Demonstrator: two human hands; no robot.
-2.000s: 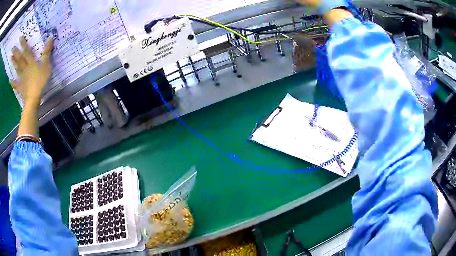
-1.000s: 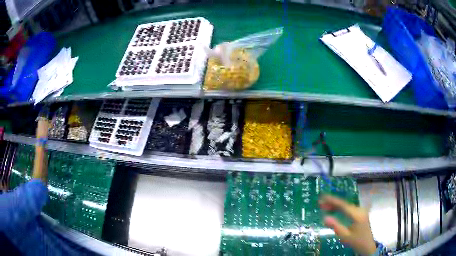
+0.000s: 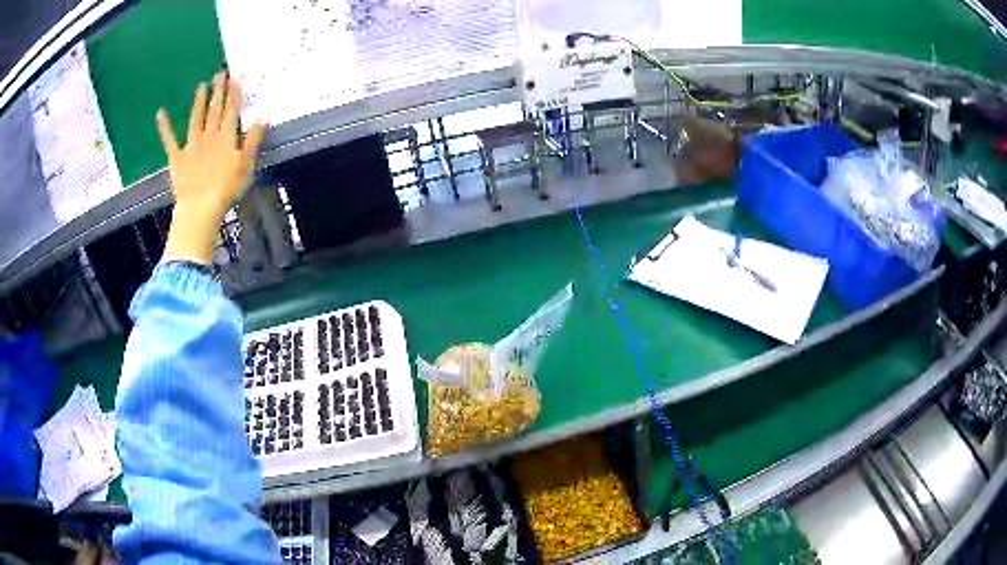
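Observation:
My left hand [image 3: 208,166] is raised at the upper left with its fingers spread and empty, at the lower edge of the white work instruction sheets [image 3: 298,66] on the upper green panel. Whether the fingertips touch the sheet or the panel I cannot tell. My blue striped sleeve covers the left side of the white component tray [image 3: 406,414]. My right hand is out of the picture. The blue wrist strap cord [image 3: 618,315] hangs from near the white label plate [image 3: 580,80] down to the lower shelf.
A bag of yellow components [image 3: 480,414] stands beside the tray. A clipboard with paper and a pen [image 3: 718,292] lies at the right, near a blue bin [image 3: 801,221] of clear bags. Below are a yellow component bin [image 3: 580,502] and part of a green circuit board [image 3: 762,541].
The view has swung up from the boards to the upper panel again. My left hand has risen to the sheets. My right hand has left the picture.

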